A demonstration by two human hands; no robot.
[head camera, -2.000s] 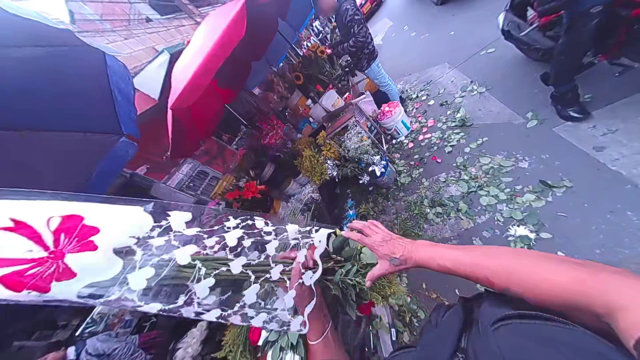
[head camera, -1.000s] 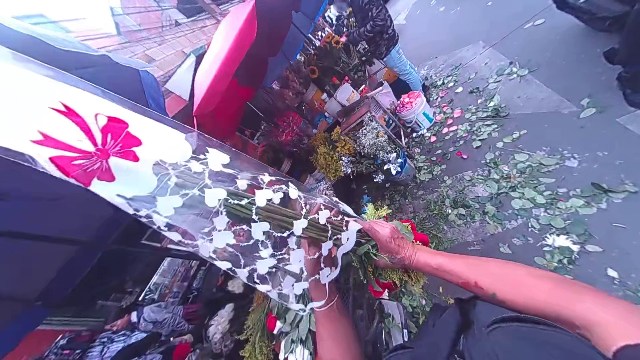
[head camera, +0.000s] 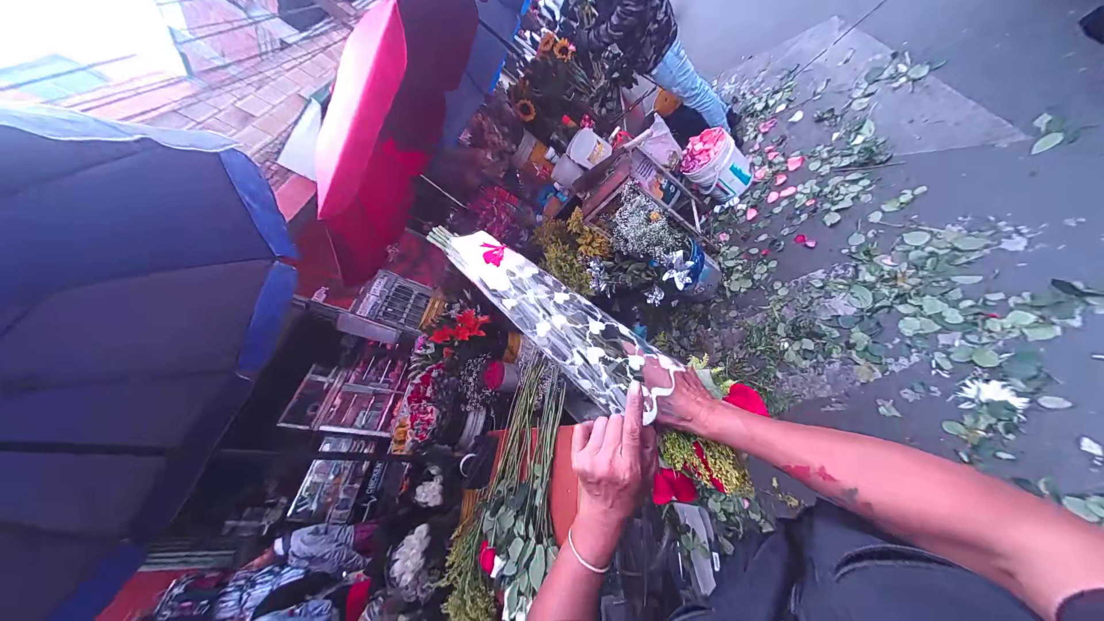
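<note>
A clear plastic flower sleeve [head camera: 552, 328] with white hearts and a pink bow lies diagonally around a bundle of stems. Cut stem ends [head camera: 442, 238] stick out at its upper left end. Beyond its scalloped lower edge show red roses [head camera: 674, 487] and yellow-green filler flowers. My right hand [head camera: 677, 392] grips the bouquet at that edge, its fingers partly hidden by the sleeve. My left hand [head camera: 611, 457], with a white band at the wrist, is at the sleeve's lower corner, index finger extended against the plastic and the others curled; its thumb is hidden.
Loose long stems [head camera: 526, 448] lie beside my left hand. A petal bucket [head camera: 720, 168], a blue flower bucket [head camera: 700, 274] and a person in a patterned jacket [head camera: 642, 34] are ahead. A blue umbrella [head camera: 129, 328] spans the left; leaves [head camera: 931, 293] litter the pavement.
The sleeve has moved down over the stems, whose ends now stick out of it. My left hand, earlier seen through the plastic, is now in front of its edge. The view has shifted.
</note>
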